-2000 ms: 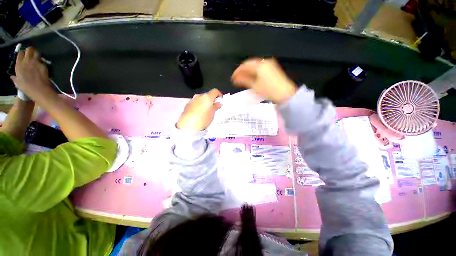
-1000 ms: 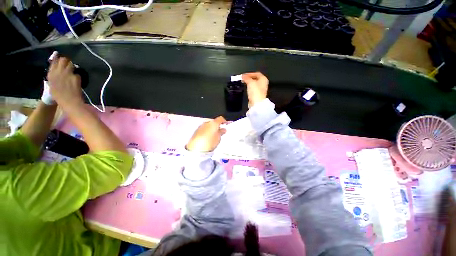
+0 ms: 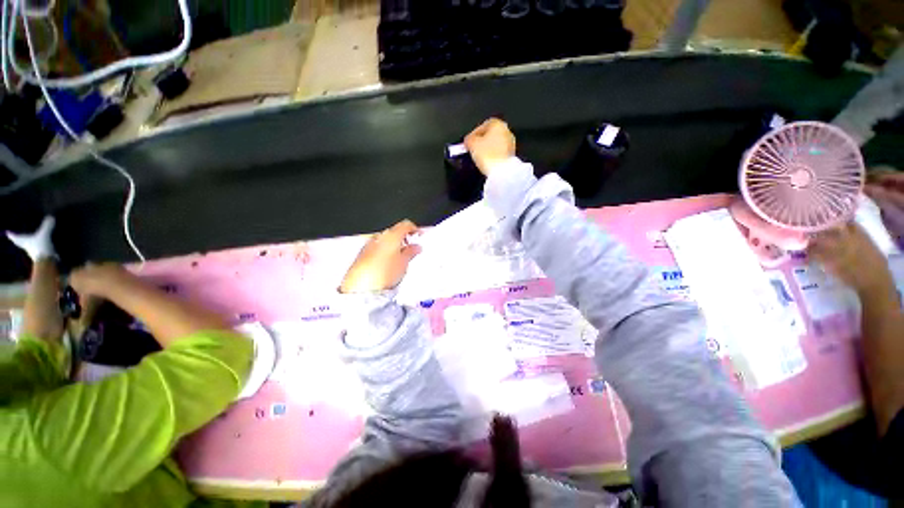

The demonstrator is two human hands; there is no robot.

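My right hand (image 3: 491, 145) is at the top of a black cylinder (image 3: 462, 179) standing on the dark green conveyor belt (image 3: 327, 159). A white sticker (image 3: 457, 150) lies on the cylinder's top, beside my fingers; whether they still pinch it cannot be told. My left hand (image 3: 382, 258) is over the pink table near the belt, with its fingers on the left end of a white backing strip (image 3: 451, 241). The strip runs right, partly behind my right sleeve. Another black cylinder (image 3: 601, 159) with a white sticker stands on the belt to the right.
A pink fan (image 3: 803, 177) stands at right, by a long white label stack (image 3: 729, 288). A neighbour in green (image 3: 119, 407) works at left; another person's hands (image 3: 852, 260) reach in at right. A white cable (image 3: 132, 203) hangs at left. A black parts tray (image 3: 506, 40) is beyond the belt.
The sticker held by my right fingertips now lies on the cylinder's top. The left neighbour's hands have moved from the belt to the table edge. Another person's hands have come in at right.
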